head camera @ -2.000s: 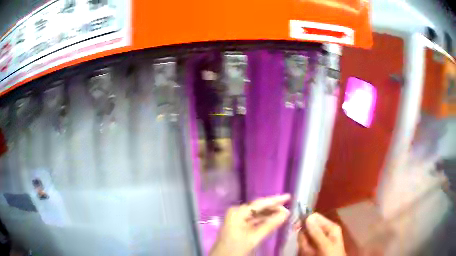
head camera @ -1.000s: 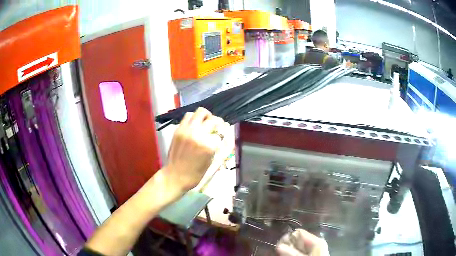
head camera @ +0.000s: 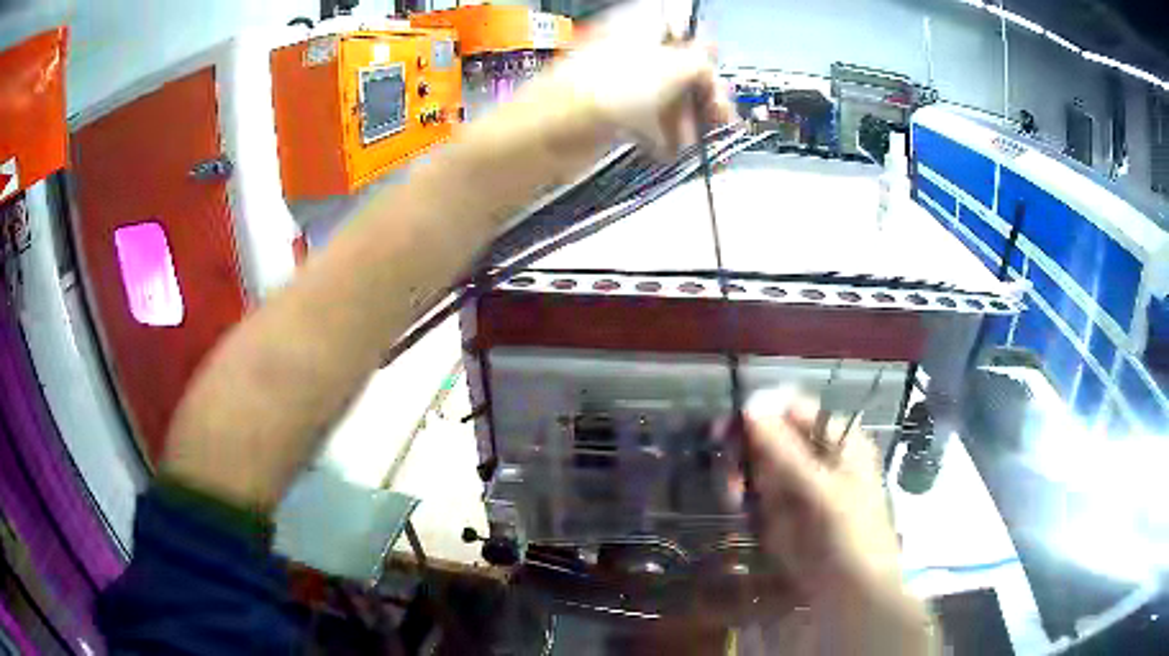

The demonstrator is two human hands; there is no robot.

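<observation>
A thin black strap (head camera: 717,244) hangs upright in front of the edge-painting machine (head camera: 615,327). My left hand (head camera: 679,90) is raised at the top and holds the strap's upper part. My right hand (head camera: 814,474) is lower, blurred, at the strap's lower part, with its fingers around it. A thin metallic tool (head camera: 844,417), perhaps tweezers, sticks up from my right hand. The bundle of black straps (head camera: 551,231) lies on the white machine top, partly behind my left forearm.
Two round rollers (head camera: 647,561) sit low on the machine behind a clear cover. A grey-green stool (head camera: 340,525) stands at lower left. A red door (head camera: 167,244) and an orange control box (head camera: 365,103) are at left. A blue and white machine (head camera: 1038,218) is at right.
The view has turned right, from the oven to the machine. My left hand has moved from the strap bundle up and right with one strap. My right hand has come up to that strap.
</observation>
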